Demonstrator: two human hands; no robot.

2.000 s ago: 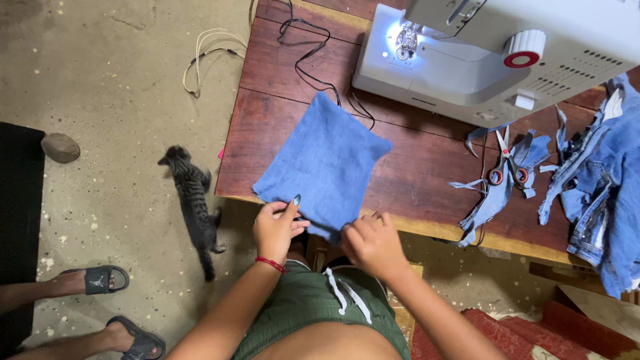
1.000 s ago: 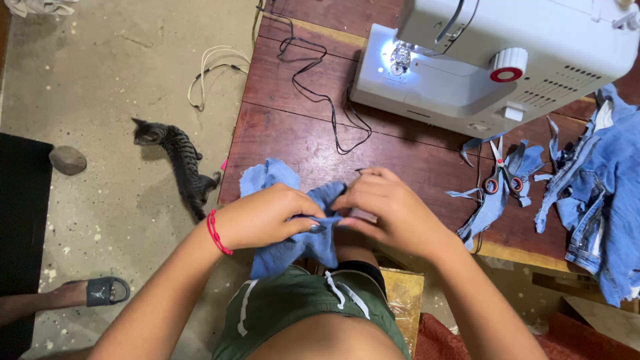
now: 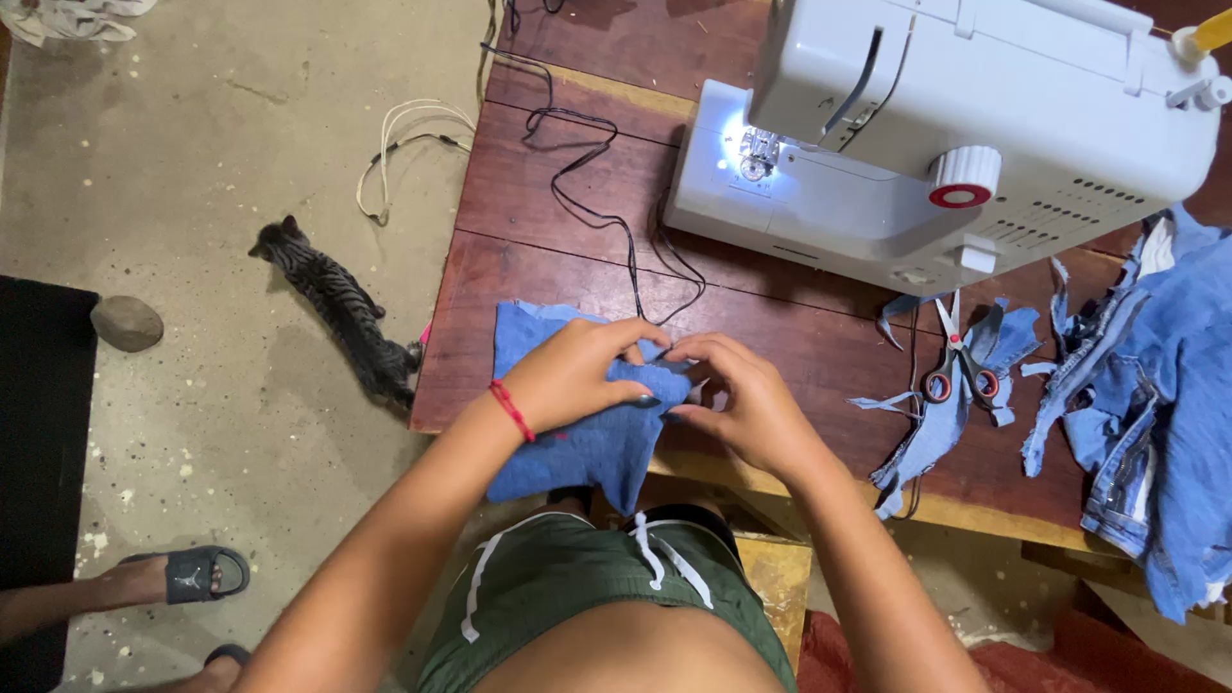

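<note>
A piece of blue denim [image 3: 577, 448] lies partly on the wooden table and hangs over its front edge, bunched at its right side. My left hand [image 3: 582, 371], with a red cord bracelet at the wrist, pinches a fold of it between thumb and fingers. Close against that fold is my right hand [image 3: 731, 395], fingers curled at the cloth's right edge; its fingertips partly hide the contact. Behind the hands stands a white sewing machine [image 3: 857, 173], its lamp lit over the needle area. Scissors [image 3: 955, 361] with black and red handles rest on denim scraps [image 3: 929, 433] to the right.
Cut denim [image 3: 1189, 385] is heaped at the table's right end. A black cord [image 3: 616, 217] winds over the wooden table [image 3: 539, 260]. On the floor at left are a tabby cat [image 3: 337, 303], a stone [image 3: 128, 323], a pale cable [image 3: 385, 159] and another person's sandaled foot [image 3: 197, 576].
The denim piece was spread flat two seconds ago; both hands have since gathered and folded part of it. The hands have come close together. The cat has changed its position on the floor.
</note>
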